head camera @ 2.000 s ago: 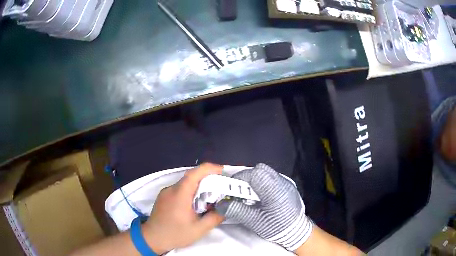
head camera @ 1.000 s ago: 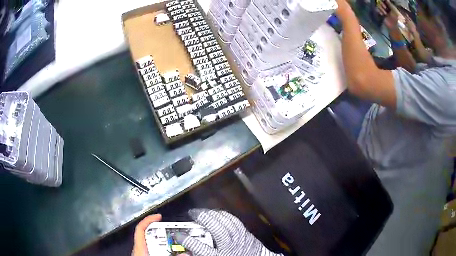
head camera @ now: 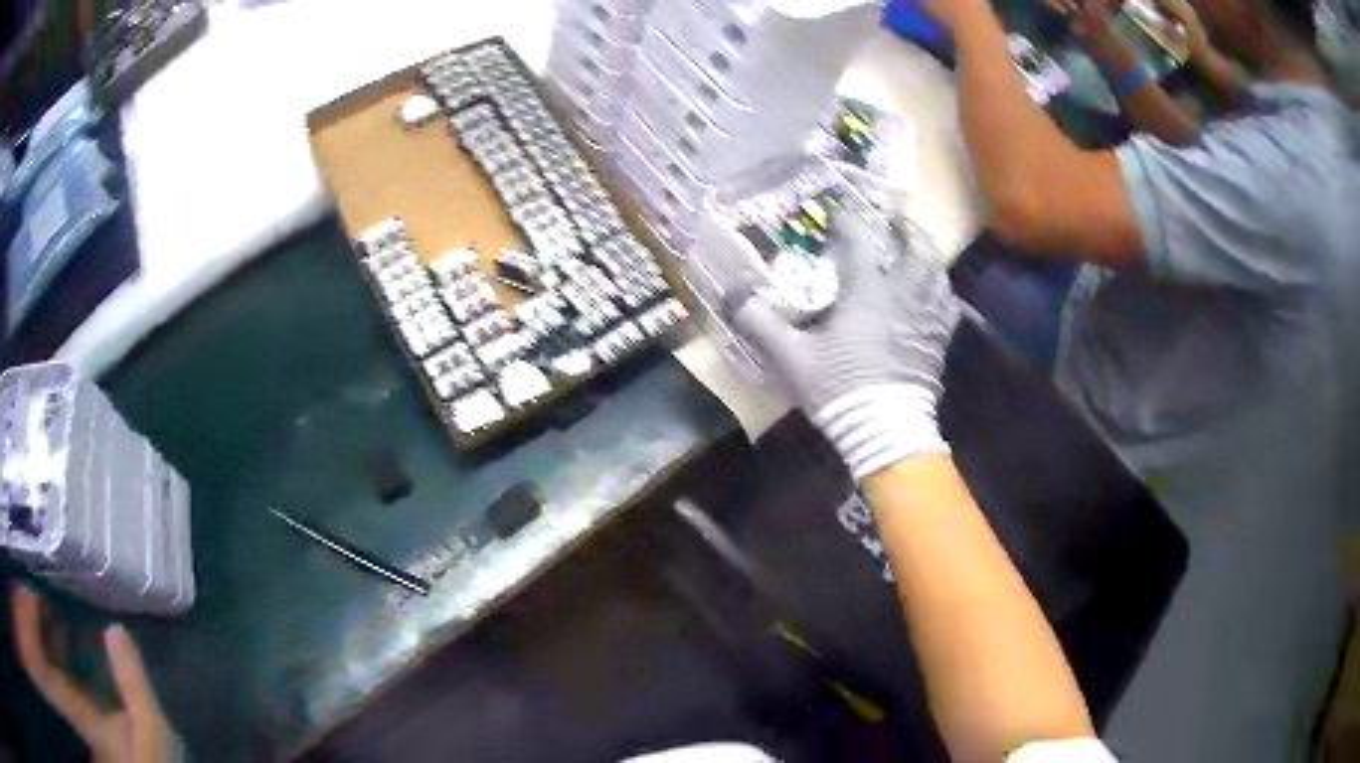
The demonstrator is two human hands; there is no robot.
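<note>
My right hand [head camera: 873,336], in a striped glove, is at the near end of the stacked housings at upper right. Its thumb and fingers are around a filled white housing [head camera: 807,283] with green and yellow parts showing inside; blur hides the exact contact. My left hand [head camera: 97,693], bare and empty, is at the lower left edge, partly cut off, fingers apart. It is just below a stack of white housing shells [head camera: 142,514] and does not visibly touch it.
A cardboard tray [head camera: 366,164] holds rows of small white blocks. A dark probe [head camera: 351,552] and a black block [head camera: 515,511] lie on the green bench. The black bin [head camera: 1029,507] is under my right forearm. Another person [head camera: 1193,254] sits at right.
My hands have parted. The gloved right hand has moved up and right with the filled housing to the stacks. The left hand has let go and moved to the far left.
</note>
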